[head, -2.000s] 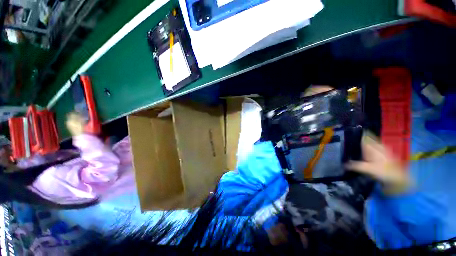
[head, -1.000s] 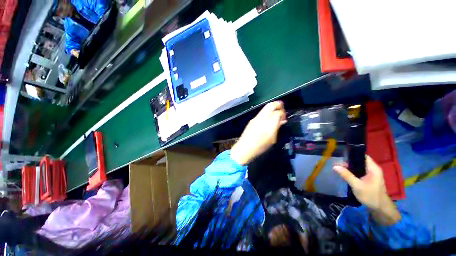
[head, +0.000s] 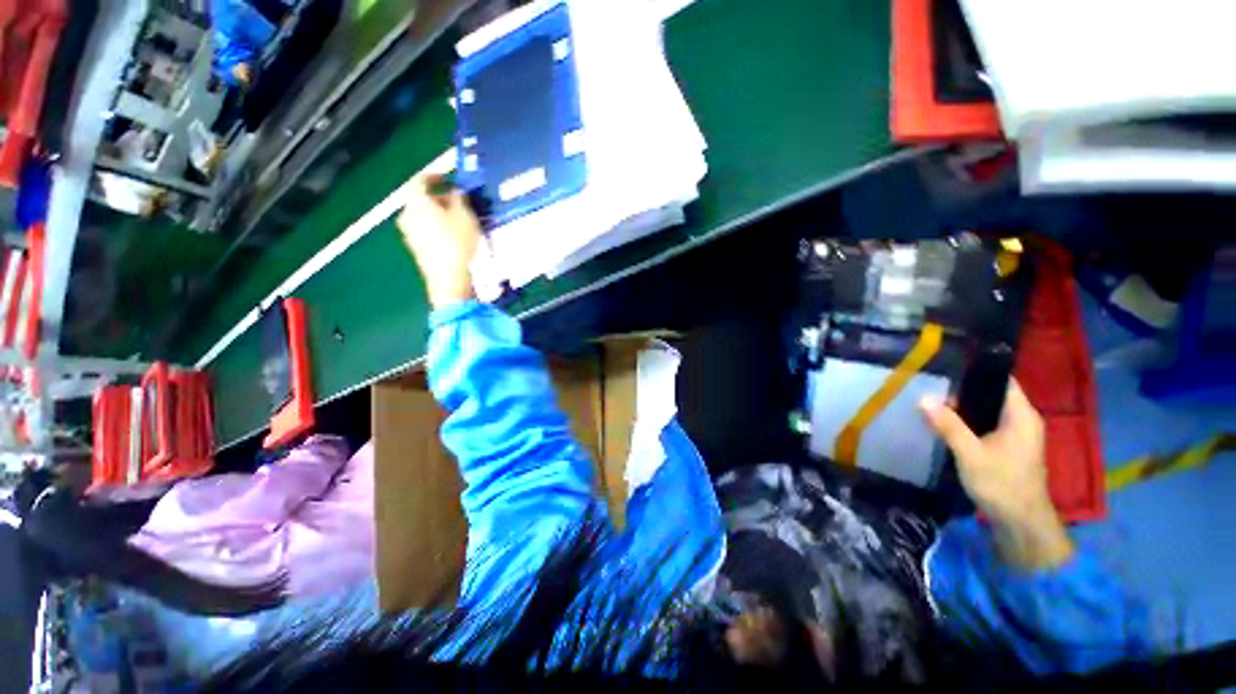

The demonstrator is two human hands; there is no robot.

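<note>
The open tablet body (head: pixel 888 359) is over my lap, with its battery, an orange-yellow flex cable and the dark mainboard area showing. My right hand (head: pixel 1006 468) holds it by its right edge, thumb over the battery side. My left hand (head: pixel 441 241) reaches over the bench to the lower left corner of a blue back cover (head: pixel 522 115), which lies inside-up on white sheets. Its fingertips are at the cover's edge and blurred; whether they grip it or something beside it cannot be told.
White separator sheets (head: pixel 637 163) lie under the cover. A cardboard box (head: pixel 418 502) stands left of my lap. Red trays (head: pixel 1071 393) lie beside the tablet body, on the bench (head: pixel 786 95) and far left. A pink sleeve (head: pixel 271 508) of another person is at left.
My left hand has moved from near the tablet body up and left to the blue cover's corner. My right hand still holds the tablet body. The view has shifted slightly.
</note>
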